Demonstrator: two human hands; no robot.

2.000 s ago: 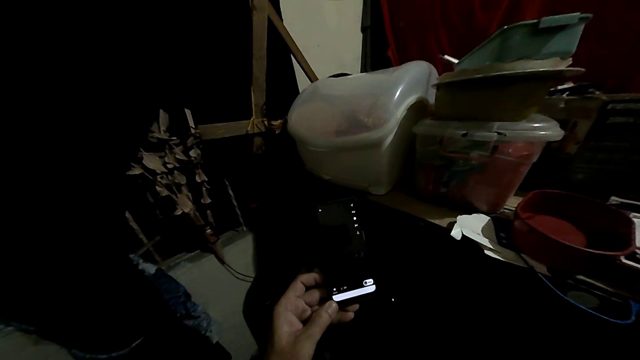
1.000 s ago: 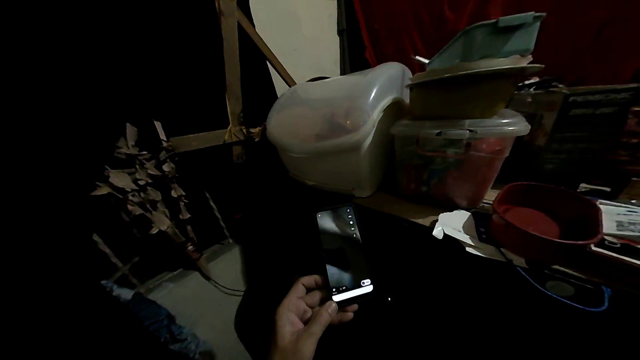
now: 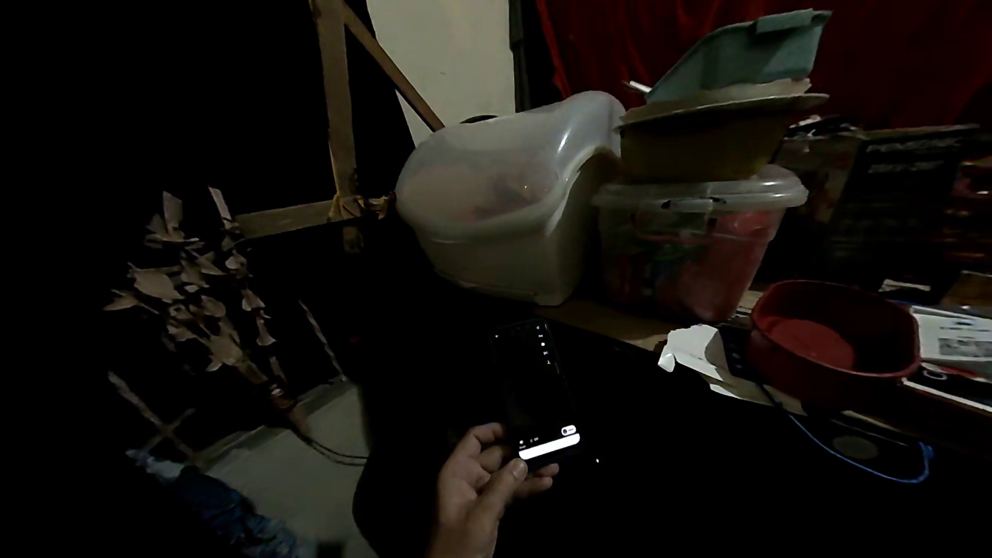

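My left hand (image 3: 484, 484) holds a smartphone (image 3: 536, 387) by its lower end, the thumb on the front near the bottom edge and fingers behind. The phone is upright and leans slightly left; its screen is mostly dark, with small icons at the upper right and a bright white bar low down. Dark surroundings hide the phone's outline in part. My right hand is not in view. To the right of the phone lie a torn white paper piece (image 3: 694, 353) and a red plastic basin (image 3: 833, 341).
Behind the phone stand a translucent domed plastic container (image 3: 504, 186) and a lidded clear box (image 3: 690, 256) with stacked basins (image 3: 705, 143) on top. A blue cord (image 3: 860, 463) curves at the right. Dried leaves (image 3: 205, 302) and a wooden frame (image 3: 335, 116) are at the left.
The phone's screen, greyish one second ago, is mostly dark now. My left hand keeps its hold on the phone. The view has turned somewhat to the right since two seconds ago.
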